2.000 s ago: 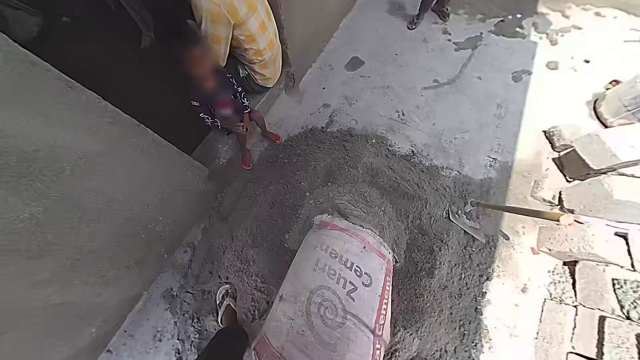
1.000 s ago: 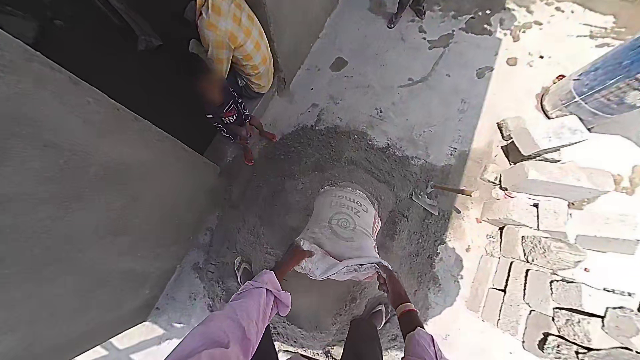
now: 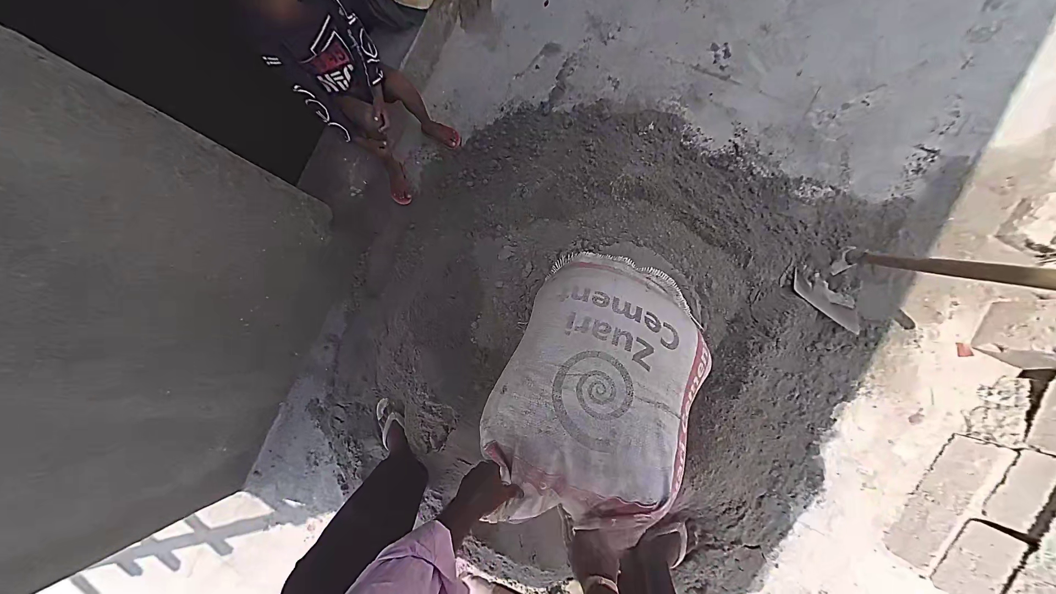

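Observation:
A woven cement sack (image 3: 602,388) with printed writing and a spiral lies on a ring-shaped heap of grey sand or cement mix (image 3: 660,181). Its stitched end points away from me. My left hand (image 3: 485,492) grips the sack's near left corner, with fingers closed on the fabric. At the near edge, my right hand (image 3: 592,554) is on the sack, its fingers partly hidden by the folds; a bangle shows at that wrist. A hoe (image 3: 825,299) with a wooden handle rests on the heap's right side, away from both hands.
A person (image 3: 346,82) in dark printed clothes and red footwear sits beyond the heap's left edge. A grey wall (image 3: 148,313) rises at left. Concrete blocks (image 3: 949,487) lie at right. My sandaled left foot (image 3: 392,425) stands at the heap's near left edge.
The view has shifted and come closer to the sack. My hands, out of sight two seconds ago, appeared on the sack's near end one second ago; my right hand now sits closer to my left.

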